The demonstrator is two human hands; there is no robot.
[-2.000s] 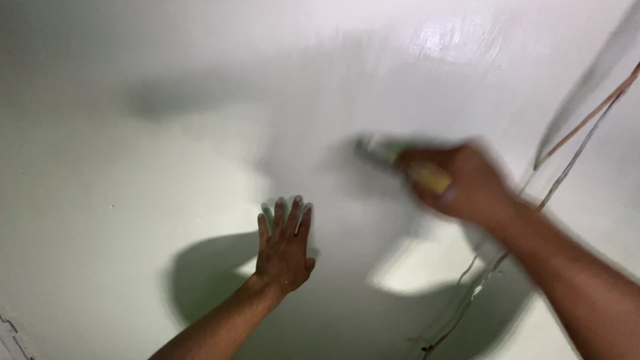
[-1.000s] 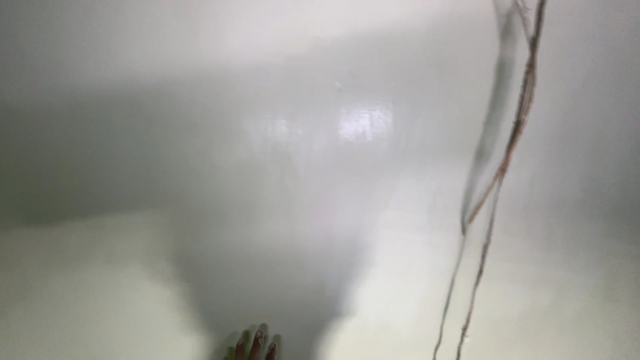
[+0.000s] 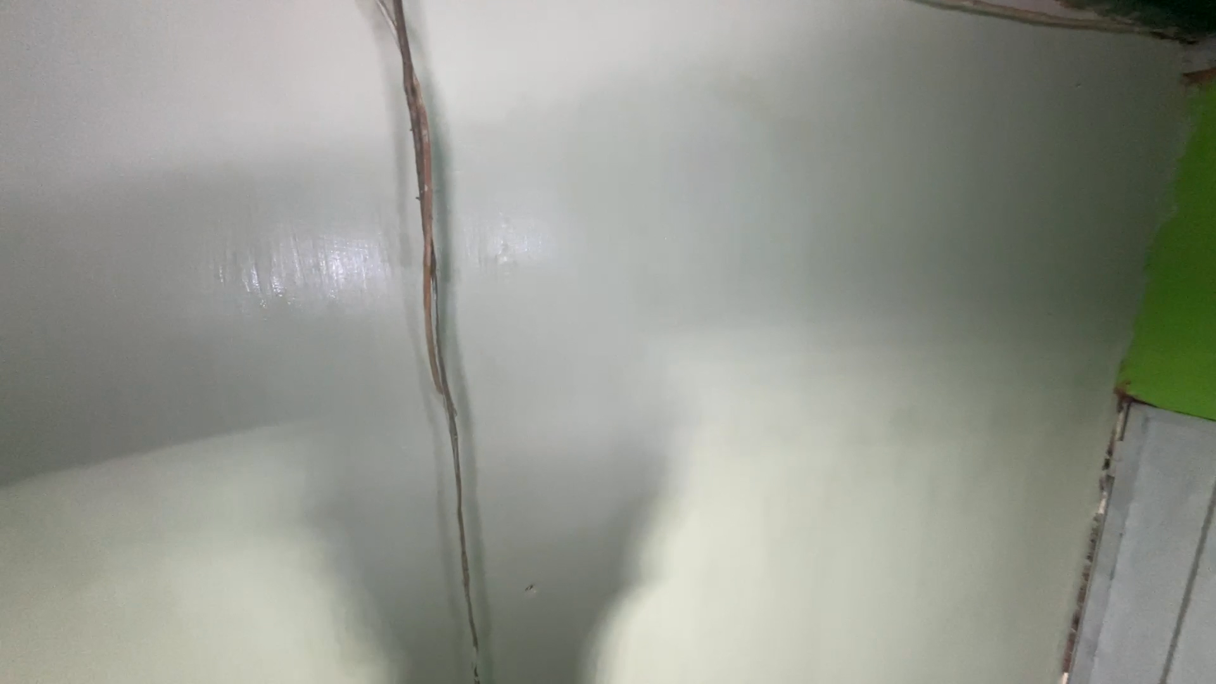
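Observation:
Neither of my hands shows in the head view at this moment, so what they hold is hidden. A pale painted wall [image 3: 807, 427] fills most of the view, with glossy, wet-looking streaks [image 3: 323, 266] left of the middle. Down the wall runs a brown, twisted cable [image 3: 425, 190], thinner toward the bottom. A broad dark shadow lies across the wall and narrows down to the lower edge. No brush is in view.
At the right edge a bright green painted section [image 3: 1178, 266] sits above a grey panel [image 3: 1149, 541] with a rough, chipped border. Another cable [image 3: 1035, 16] crosses the top right corner. A small mark [image 3: 531, 589] dots the lower wall.
Both hands, in view two seconds ago with a brush in my right hand and my left hand on the wall, are out of view. The view has swung to the right.

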